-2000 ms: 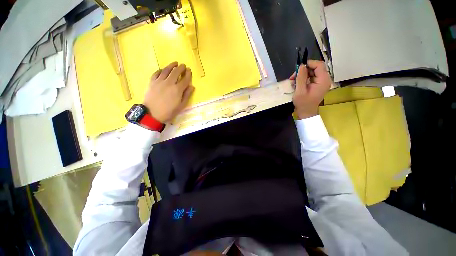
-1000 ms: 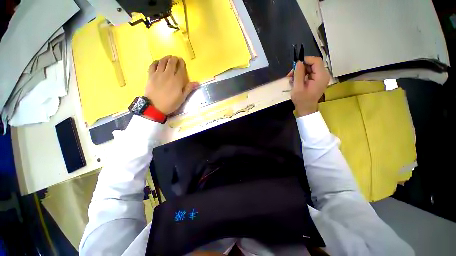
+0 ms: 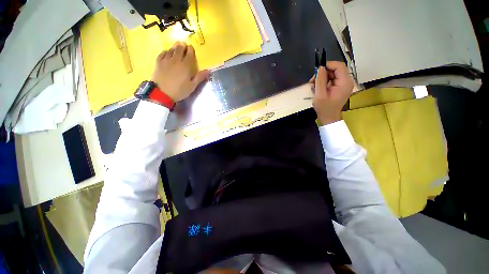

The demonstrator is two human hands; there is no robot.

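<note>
The yellow panel (image 3: pixel 225 37) lies on a pale sheet (image 3: pixel 266 55) under the sewing machine head (image 3: pixel 161 8). My left hand (image 3: pixel 176 72) rests palm down on the panel's near edge, fingers slightly spread, holding nothing that shows. Two narrow strips lie on the panel; the left strip (image 3: pixel 124 53) is clear of the machine head. My right hand (image 3: pixel 331 88) is closed round the dark thread snips (image 3: pixel 320 58), blades pointing away from me, at the table's right front.
The shiny metal bed plate (image 3: pixel 236 88) lies in front of the panel. A smartphone (image 3: pixel 79 153) and grey-white sheets (image 3: pixel 45 104) are at left. Folded yellow panels (image 3: pixel 397 150) hang at right, below a pale stack (image 3: pixel 410 40). Thread scraps lie along the front edge.
The yellow panel and its pale sheet have moved away from me with my left hand, baring more of the metal plate. My right hand has barely moved.
</note>
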